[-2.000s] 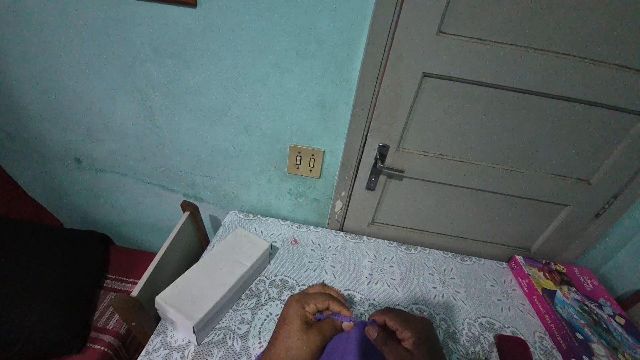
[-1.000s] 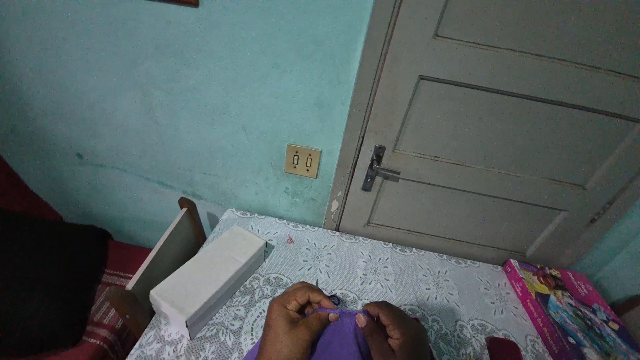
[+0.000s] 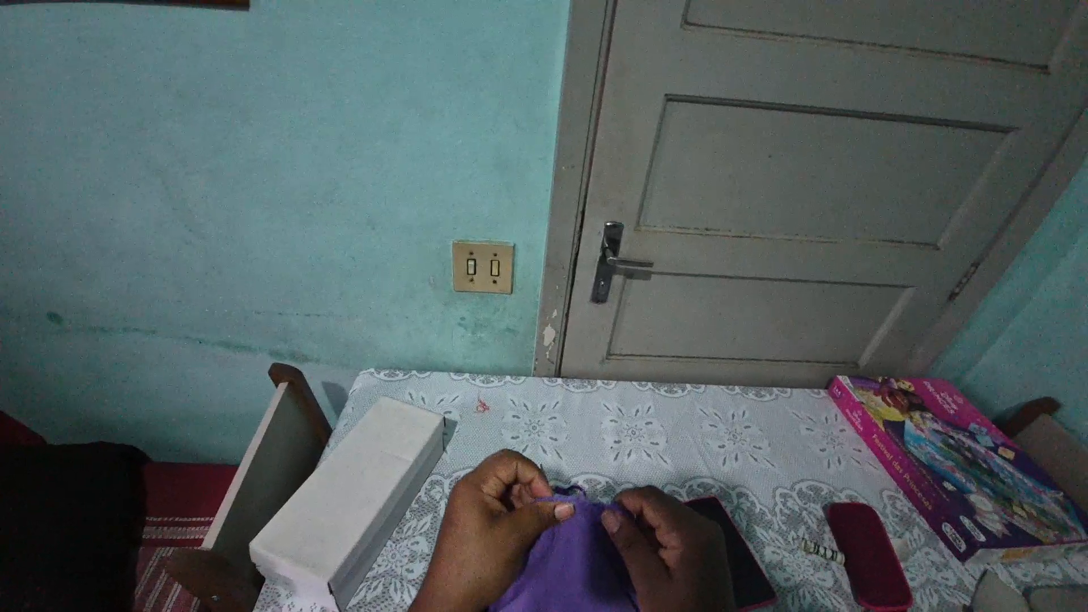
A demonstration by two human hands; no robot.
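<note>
A piece of purple fabric [image 3: 574, 561] hangs from both hands above the near part of the table. My left hand [image 3: 497, 531] pinches its top edge between thumb and forefinger. The same edge is pinched a short way to the right by my right hand [image 3: 667, 544]. Between the hands, a small dark loop [image 3: 571, 490] shows at the fabric's edge; whether it is thread or cord I cannot tell. The fabric's lower part runs out of view at the bottom.
A lace cloth covers the table [image 3: 633, 429]. A long white box [image 3: 353, 493] lies left, beside a chair [image 3: 263, 467]. At right are a dark flat object [image 3: 735, 552], a dark red case [image 3: 869, 552] and a pink game box [image 3: 960, 459]. A closed door [image 3: 765, 187] stands behind.
Both hands keep their pinch on the purple fabric, with small shifts of the fingers. The dark flat object beside the right hand now shows more plainly.
</note>
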